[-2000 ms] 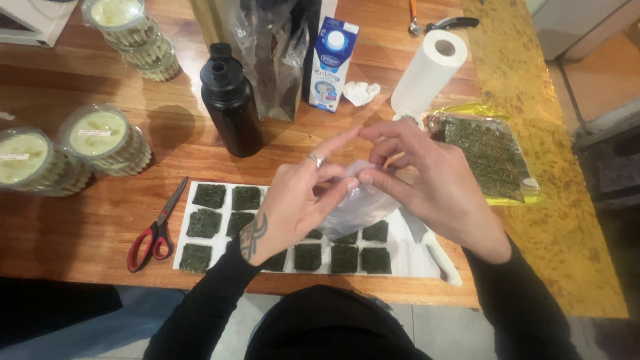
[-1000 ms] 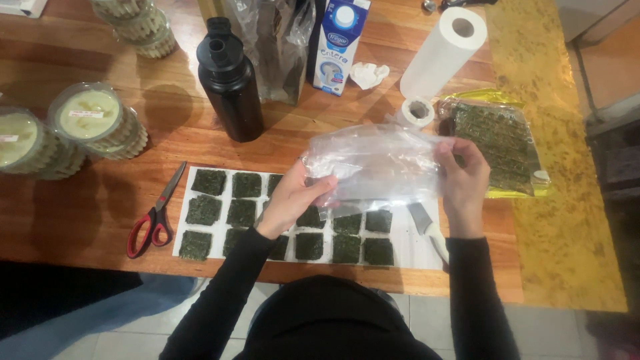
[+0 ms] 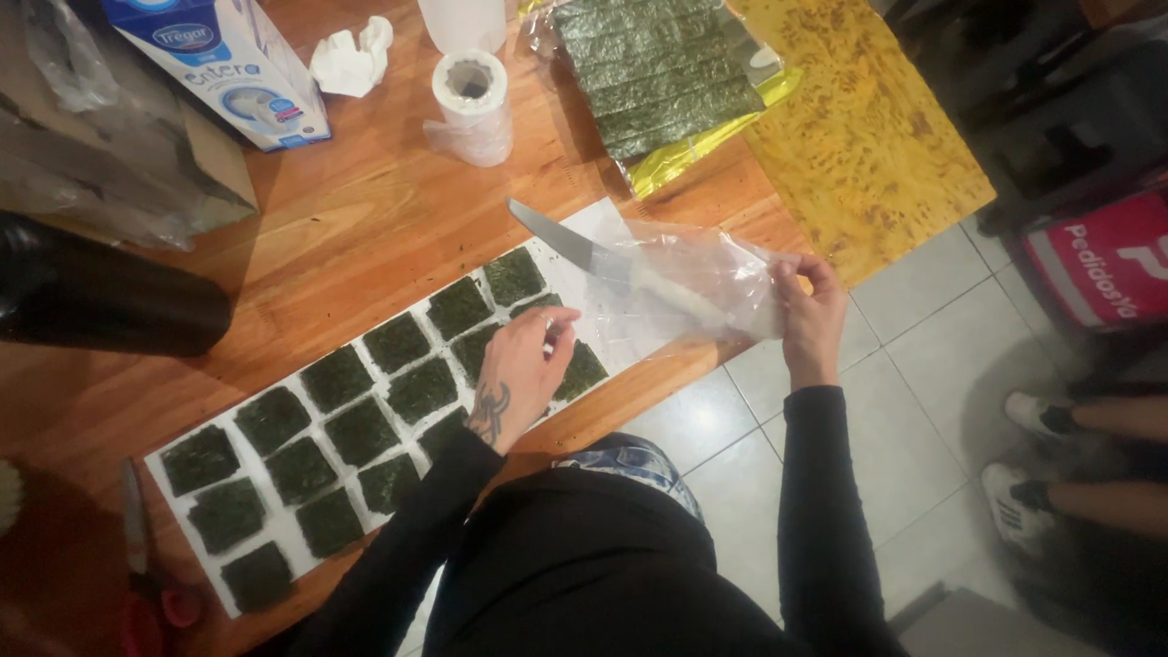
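Note:
My right hand (image 3: 810,306) pinches the right end of a clear plastic bag (image 3: 712,260) at the table's front edge. The bag lies over a knife (image 3: 561,239), whose blade tip sticks out at the left and whose pale handle shows through the plastic. Near the bag's left end, my left hand (image 3: 529,365) is over the dark green nori squares (image 3: 406,342), fingers curled; whether it grips anything is not plain. The squares lie in rows on a white sheet (image 3: 260,465).
Behind stand a small roll of clear plastic (image 3: 474,119), crumpled paper (image 3: 354,59), a milk carton (image 3: 224,73) and a black bottle (image 3: 100,287). Nori sheets (image 3: 657,73) lie back right on yellow packaging. Scissors (image 3: 137,547) are at the left; a person's feet (image 3: 1017,511) are at right.
The bag, stretched between both hands a second ago, now lies lower over the knife. Earlier, both hands were together at the gathered plastic. The view has turned and shifted right.

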